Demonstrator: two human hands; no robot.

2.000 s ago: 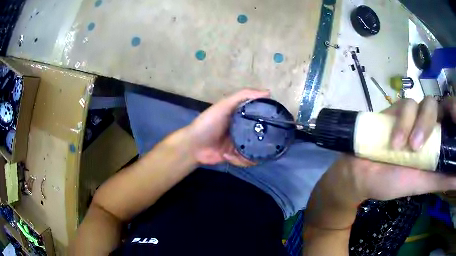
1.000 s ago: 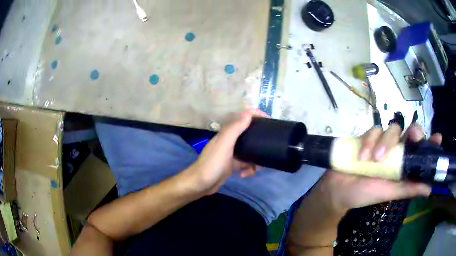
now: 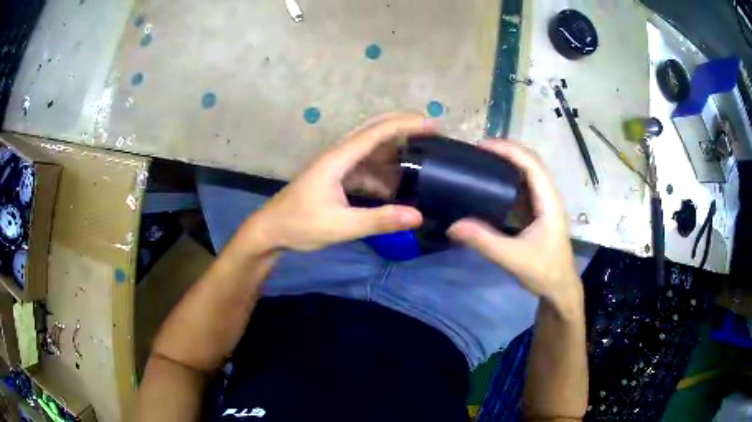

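Observation:
The black cylindrical housing (image 3: 466,183) lies on its side in the air over my lap, just off the bench's front edge. My left hand (image 3: 338,194) holds its left end, with a glossy band showing there between thumb and fingers. My right hand (image 3: 532,222) holds its right end, with the thumb below and the fingers behind. Both bare hands grip it at once. The end faces are hidden.
The dark green strip (image 3: 505,66) crosses the brown board. To its right are a round black cap (image 3: 573,34), tweezers (image 3: 575,132), a thin pick (image 3: 620,150), a yellow-green handle (image 3: 641,128) and a silver box (image 3: 701,148). A cardboard box of round parts (image 3: 45,239) stands left.
The electric screwdriver has left my right hand and its grip on the housing is new. The housing has been raised and turned, with both hands now on it.

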